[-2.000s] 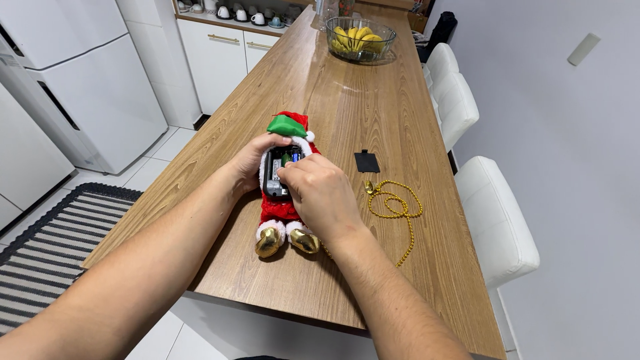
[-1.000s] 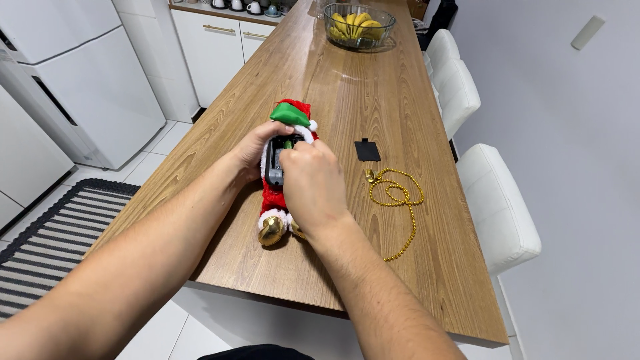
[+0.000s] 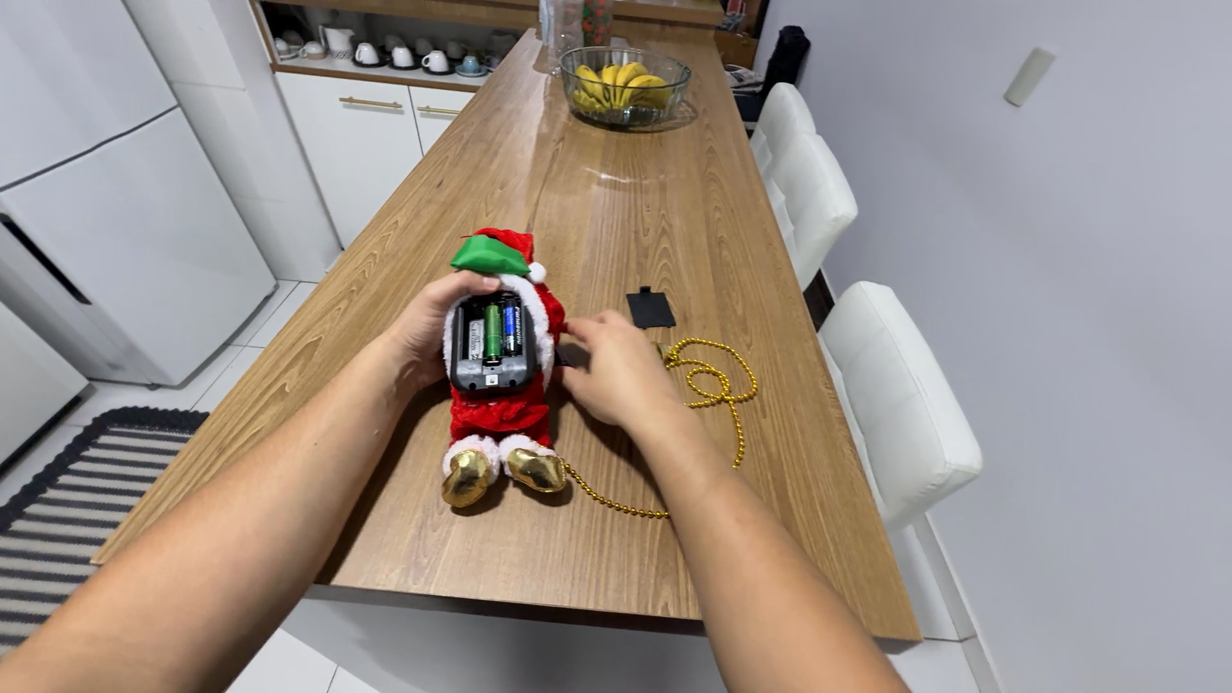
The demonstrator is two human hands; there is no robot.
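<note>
A plush Santa Claus figure (image 3: pixel 500 418) lies face down on the wooden countertop, its red hat with green cloth (image 3: pixel 491 255) pointing away from me. An uncovered black battery compartment (image 3: pixel 493 373) in its back holds a green battery (image 3: pixel 494 333) and a blue-and-black battery (image 3: pixel 512 329). My left hand (image 3: pixel 431 322) grips the figure's left side, thumb at the white fur trim. Beside the figure's right side is my right hand (image 3: pixel 606 371), its fingertips near a dark object only partly visible; whether they hold it is unclear. A black plastic battery cover (image 3: pixel 652 309) lies farther right.
A gold bead chain (image 3: pixel 739 423) curls over the countertop (image 3: pixel 597 568) and runs under my right forearm to the figure's foot. A glass bowl (image 3: pixel 626 114) of bananas (image 3: pixel 626 85) stands toward the far end. White padded chairs (image 3: pixel 890 404) line the right edge.
My right hand has moved from the battery compartment to the right side of the figure, so the batteries show. My left hand still holds the figure.
</note>
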